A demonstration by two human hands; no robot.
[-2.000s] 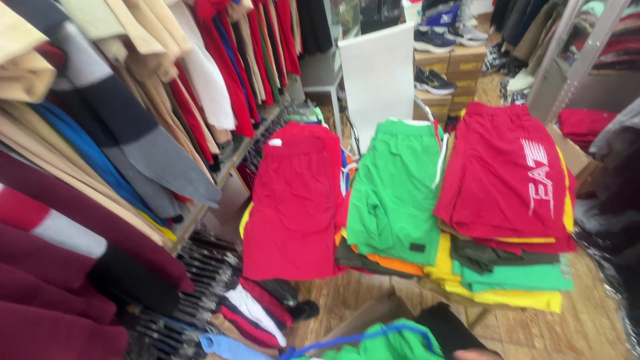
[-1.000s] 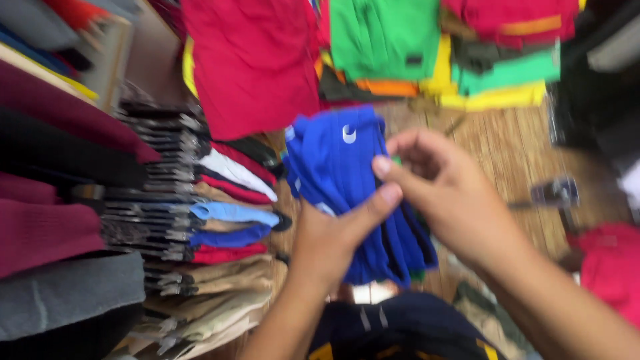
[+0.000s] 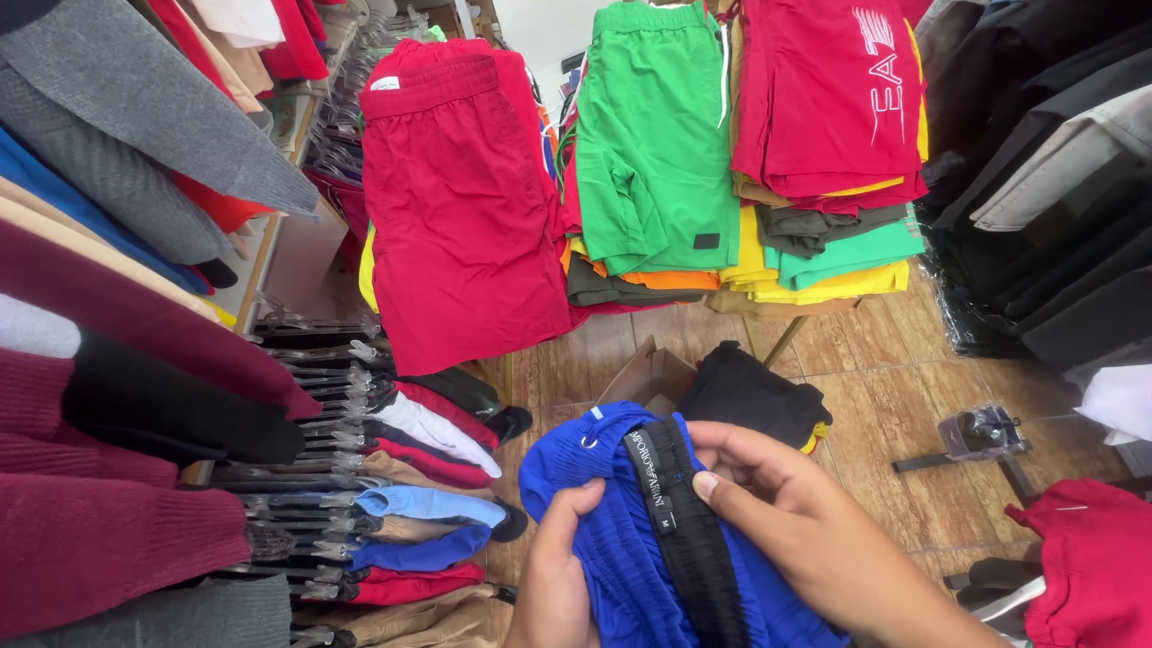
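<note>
Blue shorts (image 3: 598, 504) are held up close at the bottom centre, their waistband spread so that the black inner band (image 3: 679, 531) with a woven brand label shows. My left hand (image 3: 562, 558) grips the waistband's left side, thumb on top. On the right edge, my right hand (image 3: 774, 504) pinches the black band between thumb and fingers. Beyond the hands lie stacks of folded shorts: red ones (image 3: 459, 207) at left, green ones (image 3: 657, 144) in the middle, and red ones with white lettering (image 3: 819, 99) at right.
Knitwear (image 3: 117, 531) hangs along the left, above clipped hangers with folded garments (image 3: 432, 531). A cardboard box (image 3: 648, 373) and a black garment (image 3: 756, 391) are below the stacks. Dark clothes (image 3: 1071, 207) hang at right, with a metal stand (image 3: 1017, 468) and red fabric (image 3: 1098, 558) below.
The blue shorts, held with their outer face showing a second ago, now have the inner waistband and label exposed. My right hand has shifted onto the black band. The view has tilted.
</note>
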